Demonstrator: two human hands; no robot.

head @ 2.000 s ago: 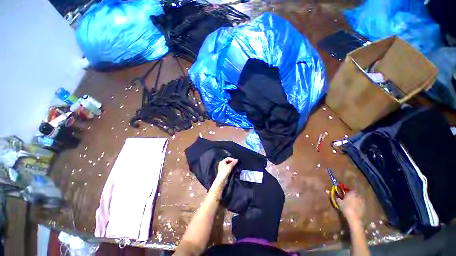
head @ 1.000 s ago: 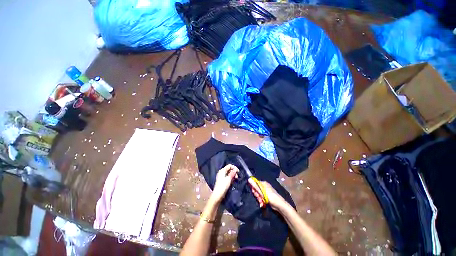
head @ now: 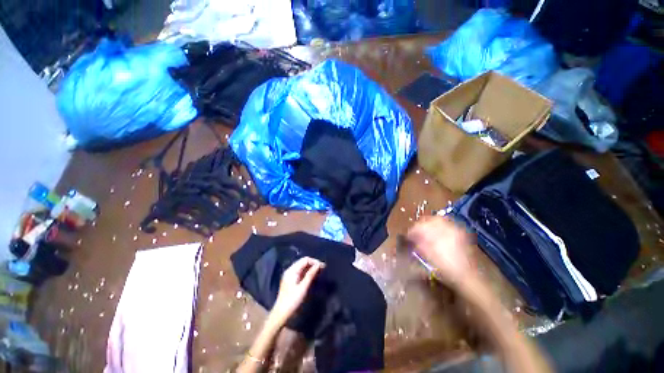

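A black garment (head: 349, 291) lies spread on the table in front of me, with a shinier dark part at its left. My left hand (head: 295, 284) is over its middle, with fingertips pinched together on the cloth. My right hand (head: 444, 248) is raised at the right of the garment, near the folded dark stack. It is blurred. A small yellow trace shows just below its fingers, but I cannot tell whether it holds the scissors.
A blue plastic bag (head: 262, 131) with black cloth (head: 335, 160) spilling out stands behind the garment. Black hangers (head: 204, 193) and a pale pink garment (head: 156, 306) lie left. A cardboard box (head: 455, 156) and folded dark garments (head: 582, 226) are at the right. Bottles (head: 73, 207) stand far left.
My right hand took up the yellow-handled scissors, brought them to the black garment, and has now moved away to the right. My left hand stayed on the garment. The view has shifted.
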